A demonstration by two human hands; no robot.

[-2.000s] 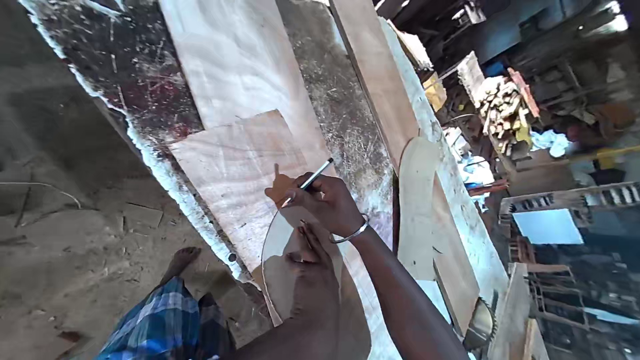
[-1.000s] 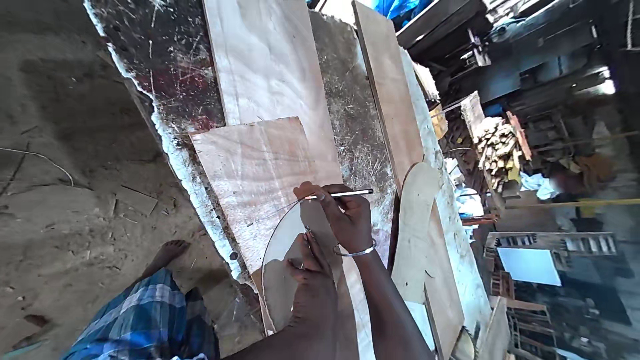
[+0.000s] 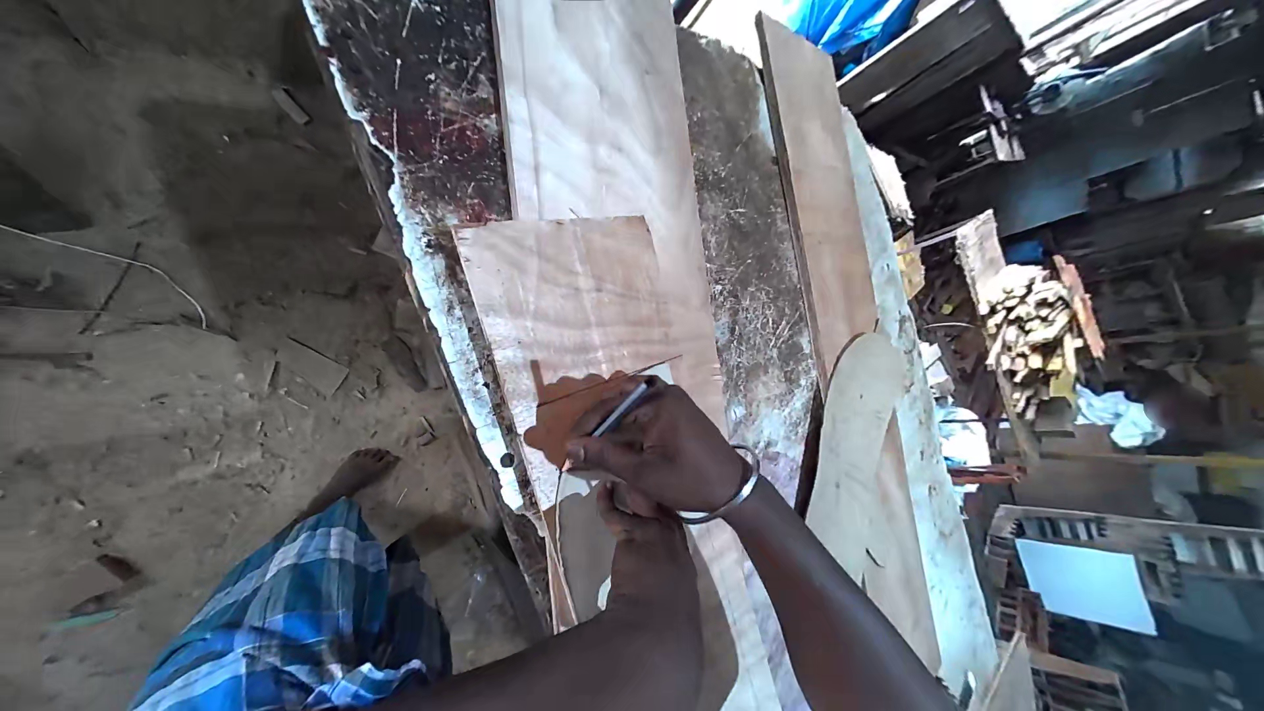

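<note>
My right hand (image 3: 671, 449), with a metal bangle at the wrist, grips a slim pale pen or pencil (image 3: 620, 407), slanting down to the left over a plywood panel (image 3: 563, 286). Its lower end is near the rounded edge of a curved thin board (image 3: 583, 538). Just below, my left hand (image 3: 642, 523) rests on that curved board, its fingers partly hidden by the right hand. A dark line crosses the panel above the pen, in the hands' shadow. Under the panel lies a longer plywood board (image 3: 602, 118).
The scratched worktable (image 3: 750, 197) has a rough pale left edge. To the right lie a long board (image 3: 815, 178) and a round-ended wooden piece (image 3: 859, 425). A bare foot (image 3: 365, 469) stands on the littered ground (image 3: 247, 434). Stacked wood pieces (image 3: 1032, 321) are farther right.
The right hand and pen have moved left along the curved board's rounded edge, and the pen now slants down-left. The right hand now covers more of the left hand's fingers. The view has shifted.
</note>
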